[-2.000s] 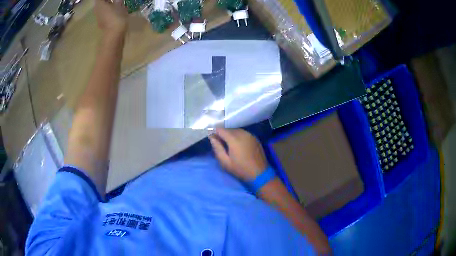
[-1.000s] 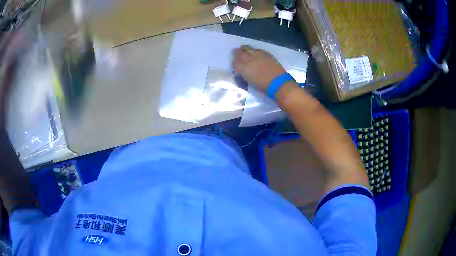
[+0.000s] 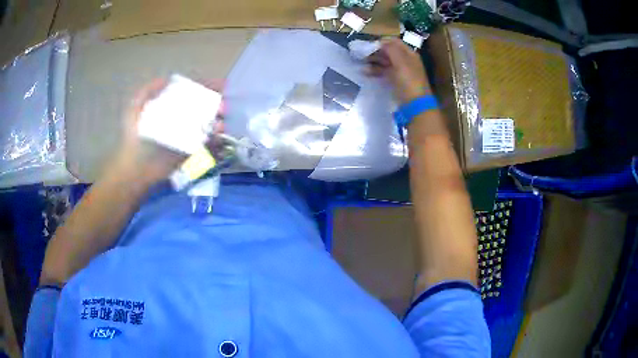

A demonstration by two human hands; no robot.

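My left hand (image 3: 143, 133) is shut on a white plastic housing (image 3: 180, 114) at the left, held up and slightly blurred. A yellow label (image 3: 195, 166), thin wires and a white two-pin plug (image 3: 205, 190) hang below the housing. My right hand (image 3: 393, 64) is at the upper right edge of the large glossy release sheet (image 3: 260, 77), its fingers pinching a small pale translucent piece (image 3: 364, 48). The sheet lies on the bench with shiny patches and a dark strip in its middle.
Bagged sheet stock (image 3: 26, 112) lies at the left. A film-wrapped carton (image 3: 526, 91) stands at the right. Plugs (image 3: 353, 24) and green boards (image 3: 415, 14) lie at the far side. A blue bin (image 3: 519, 241) with rows of small parts and a brown panel (image 3: 374, 245) are below the bench edge.
My left hand has come in from the far left with the housing. My right hand has moved to the sheet's upper right and now holds a pale piece. The sheet has shifted and turned.
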